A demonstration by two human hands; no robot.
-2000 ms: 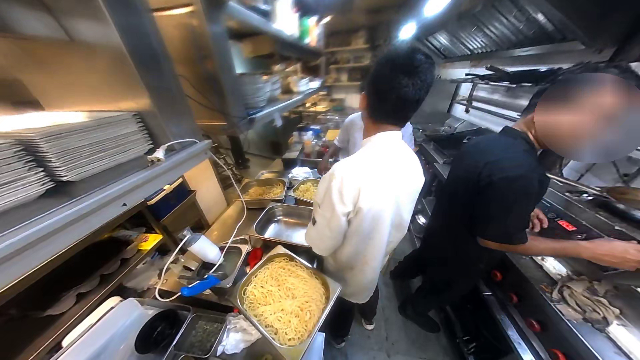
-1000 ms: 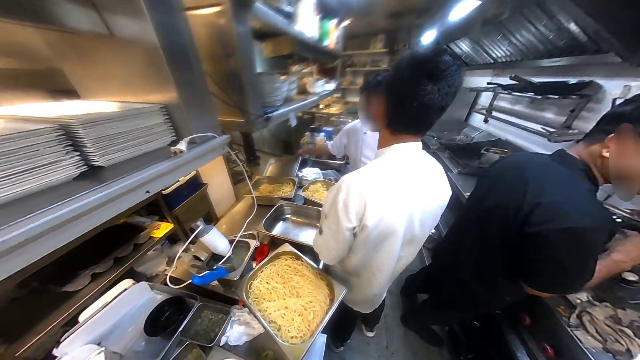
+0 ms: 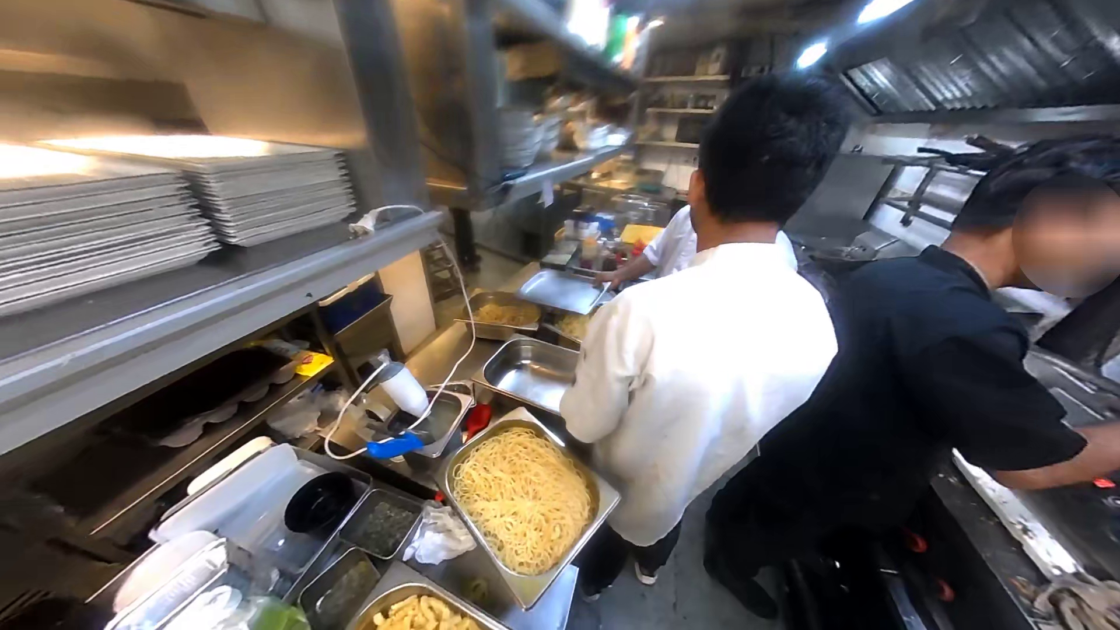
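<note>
Neither my left hand nor my right hand shows in the head view. A steel pan of cooked noodles [image 3: 523, 499] lies tilted at the lower middle, beside a crumpled white cloth or plastic [image 3: 439, 534]. Behind it sits an empty steel pan [image 3: 535, 372], partly hidden by a person in white [image 3: 713, 367]. A white-bodied hand blender [image 3: 403, 388] with a white cord rests by a steel container, near a blue object [image 3: 395, 445]. At the bottom edge is a pan of short yellow pasta [image 3: 424, 614].
Stacked trays [image 3: 271, 188] stand on the steel shelf [image 3: 219, 293] at left. A person in black [image 3: 884, 394] bends at the right beside the cooking range [image 3: 989, 525]. Another person's hand [image 3: 617, 276] touches a flat metal tray [image 3: 563, 290] farther back. Small containers of food [image 3: 381, 522] line the lower left.
The person in black, farther right one second ago, now stands close against the person in white. A flat metal tray now shows over the far pans, at the farther person's hand.
</note>
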